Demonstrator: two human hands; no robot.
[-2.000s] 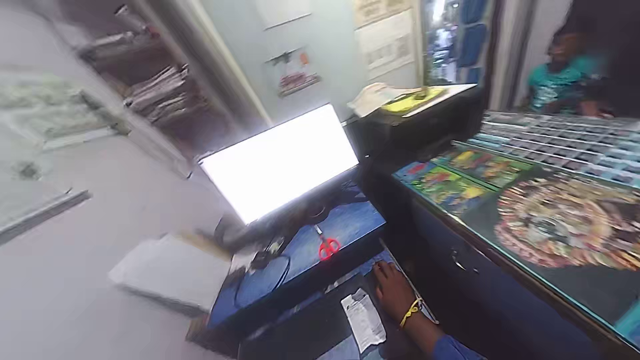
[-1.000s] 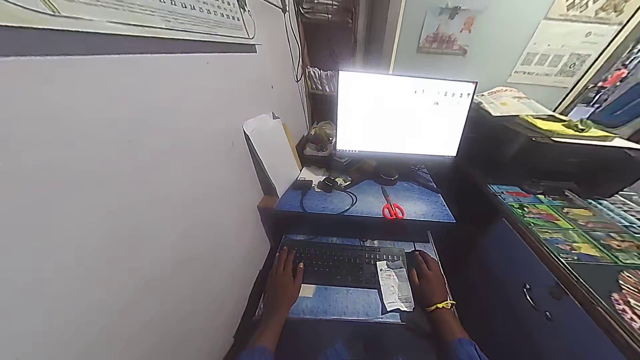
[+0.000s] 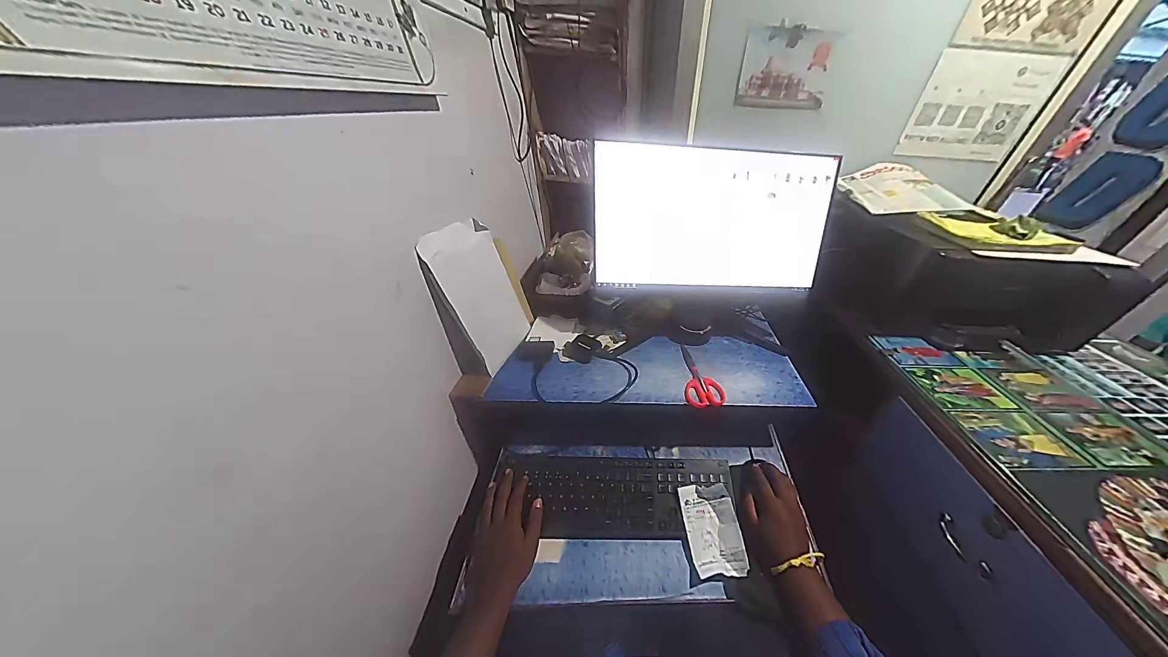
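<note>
My left hand [image 3: 509,529] rests at the left end of a black keyboard [image 3: 593,497], its fingers spread over the keys. My right hand [image 3: 776,511], with a yellow band at the wrist, lies over a dark computer mouse [image 3: 759,467] to the right of the keyboard; the palm hides most of the mouse. A crumpled paper slip [image 3: 714,534] bearing print lies across the keyboard's right end, beside my right hand. On the blue desktop above are red-handled scissors [image 3: 703,391] and a black cable [image 3: 630,370]. Behind them a monitor [image 3: 716,219] is lit, mostly white.
The keyboard sits on a pull-out tray [image 3: 630,570] under the desktop. White sheets [image 3: 474,292] lean at the wall on the left. At right, a black printer [image 3: 985,283] with papers on top stands on a counter with drawers [image 3: 940,538].
The view has swung strongly since the earliest frame, where only my right hand shows. Between one second ago and now, both hands have stayed at the keyboard and mouse.
</note>
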